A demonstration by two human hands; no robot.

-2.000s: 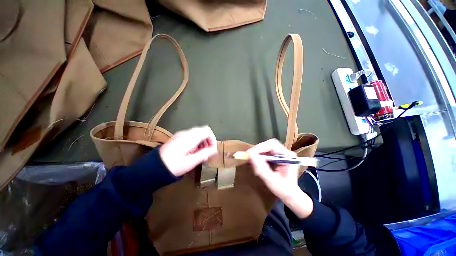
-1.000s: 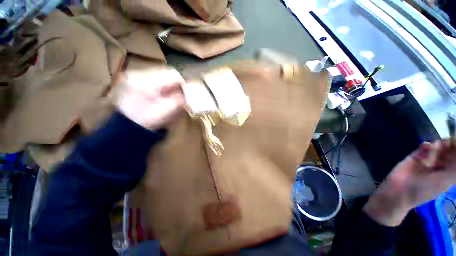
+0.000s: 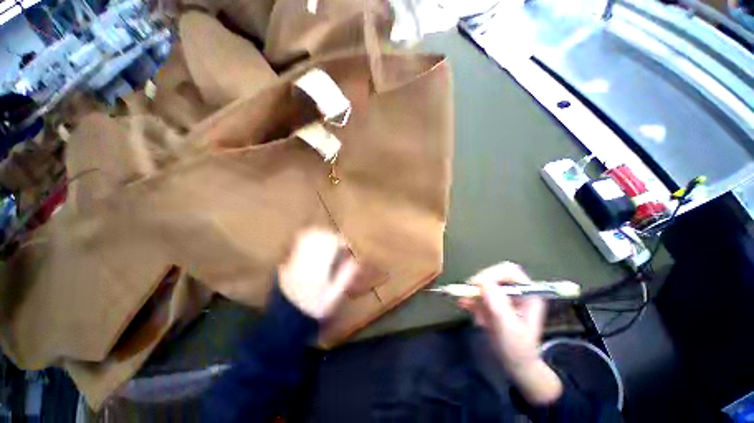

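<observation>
A tan tote bag [image 3: 393,178] lies on the green tabletop, its open mouth towards the upper left. Two cream webbing tabs [image 3: 324,92] hang at the mouth, one with a small gold snap hook [image 3: 333,175]. My left hand [image 3: 312,271] is blurred and over the lower bag, partly covering the red-brown patch [image 3: 368,281]; whether it grips fabric cannot be told. My right hand [image 3: 511,322] holds a slim pale pen-like tool [image 3: 537,289], its tip pointing left, close to the bag's lower right edge.
Other tan bags [image 3: 91,289] are heaped at the left and behind. A white power strip [image 3: 562,187] with a black adapter [image 3: 605,203] and red item [image 3: 641,192] stands right. A cord runs below it. A round bin rim [image 3: 613,363] shows at lower right, a pale shiny surface [image 3: 661,107] at upper right.
The bag has moved from the lap area up onto the table and turned, its mouth now towards the upper left. My right hand went out to the right, then came back beside the bag's lower edge.
</observation>
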